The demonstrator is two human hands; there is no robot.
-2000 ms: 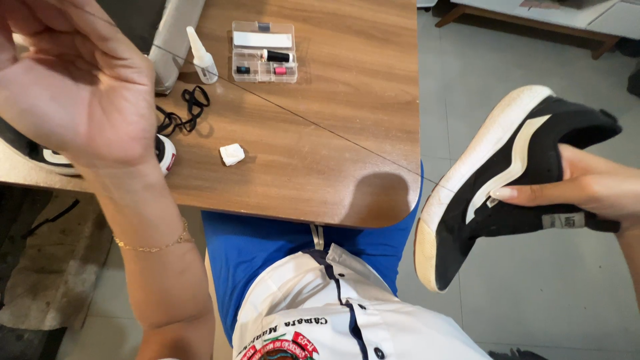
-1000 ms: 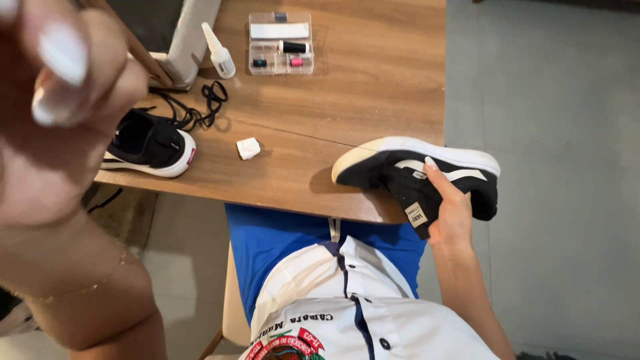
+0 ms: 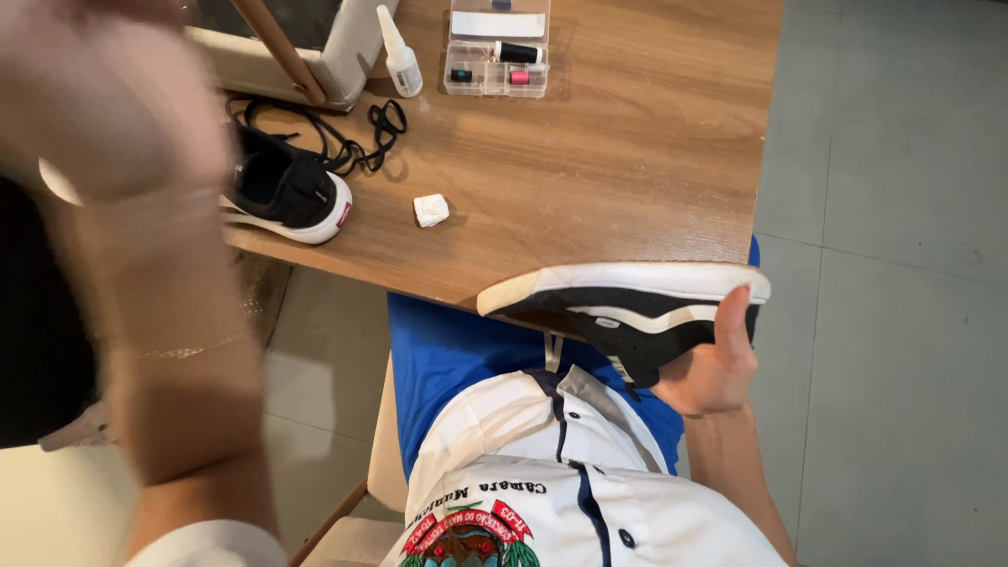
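My right hand point(image 3: 713, 362) holds a black and white sneaker point(image 3: 669, 311) on its side, thumb against the heel end of the white sole. The sneaker's toe points left, by the table's front edge. Raised and blurred at the upper left, close to the camera, is my left hand point(image 3: 134, 118); its fingertips are not clear, and whether it holds anything cannot be made out. A second black sneaker point(image 3: 291, 193), partly behind my left arm, lies on the table with black laces point(image 3: 342, 150) beside it. No thread can be made out now.
On the wooden table point(image 3: 630, 157) are a white crumpled piece point(image 3: 431, 210), a white nozzle bottle point(image 3: 402, 67) and an open clear plastic case point(image 3: 496, 79) with thread spools. A padded light-coloured object point(image 3: 346, 59) with a wooden bar stands at the back left.
The sneaker in my right hand, off the table's right side two seconds ago, has come left to the front edge, toe now leftward. My left hand has moved. A dark thread seen earlier is not visible.
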